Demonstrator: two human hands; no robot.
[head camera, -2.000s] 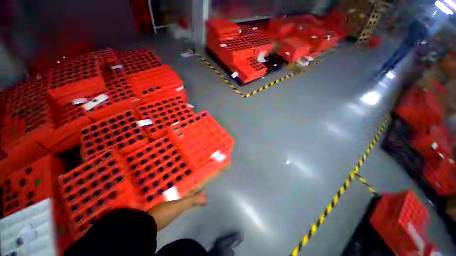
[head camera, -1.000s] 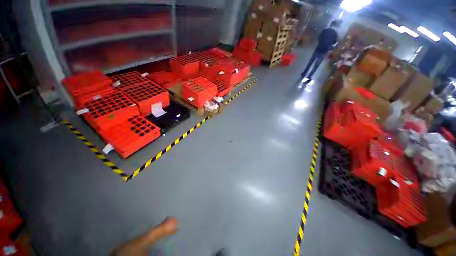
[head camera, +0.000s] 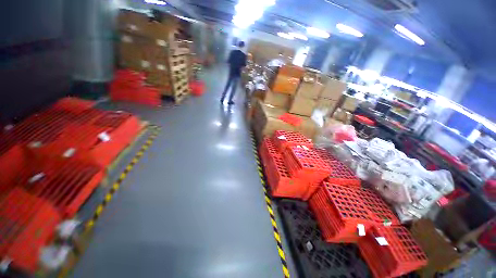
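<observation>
Neither of my hands is in the picture. Stacked red-orange compartment trays (head camera: 353, 209) stand on a black plastic pallet (head camera: 307, 239) to the right of the aisle. Small white labels (head camera: 361, 229) lie on some of them. More red-orange tray stacks (head camera: 70, 176) lie at the left, blurred, also with white labels (head camera: 69, 152). The pockets' contents are too blurred to tell.
A grey floor aisle (head camera: 185, 190) runs forward between yellow-black tape lines (head camera: 273, 228). A person (head camera: 235, 70) stands far ahead. Cartons (head camera: 142, 49) and a wooden pallet on end (head camera: 179, 76) are at back left. White plastic bags (head camera: 402, 174) and cartons (head camera: 307, 89) are at right.
The view has swung right and up along the aisle. The near left tray stacks and my hand have left the picture. The right-hand trays are now nearer the middle.
</observation>
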